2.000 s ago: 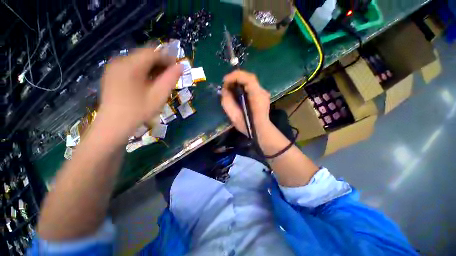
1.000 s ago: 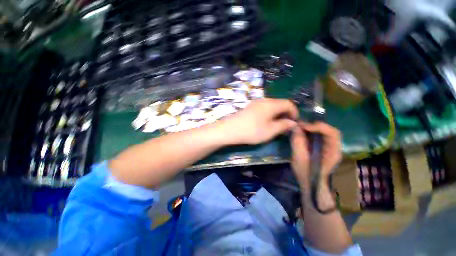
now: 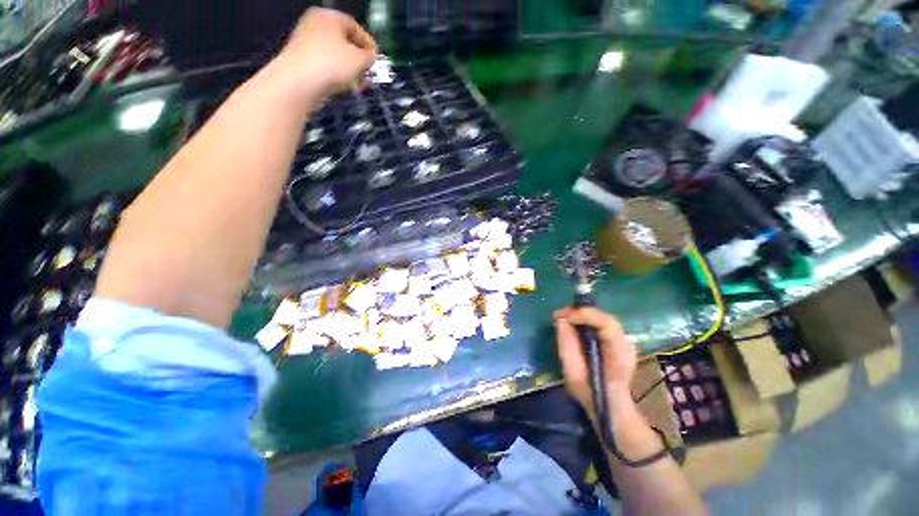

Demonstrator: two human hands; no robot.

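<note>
My right hand (image 3: 602, 365) holds the black-handled soldering iron (image 3: 594, 348) near the bench's front edge, its tip pointing away towards a small heap of dark parts (image 3: 578, 259). My left hand (image 3: 338, 50) is stretched over the far left part of the black blister tray (image 3: 443, 106). A small whitish shiny piece (image 3: 381, 71) lies at or just below its fingertips; whether the fingers grip it I cannot tell. White pouch cells (image 3: 413, 312) with amber edges are heaped on the green mat (image 3: 403, 403) between my hands.
A brown tape roll (image 3: 645, 237) stands right of the dark parts. Another dark heap (image 3: 526, 214) lies behind the cells. A yellow-green cable (image 3: 713, 302) hangs at the bench edge. Open cartons (image 3: 751, 371) are on the floor at right. Black equipment and white items stand at the back right.
My left hand has moved from beside my right hand to the far left over the black tray. My right hand has lowered slightly, and the iron now points away from me.
</note>
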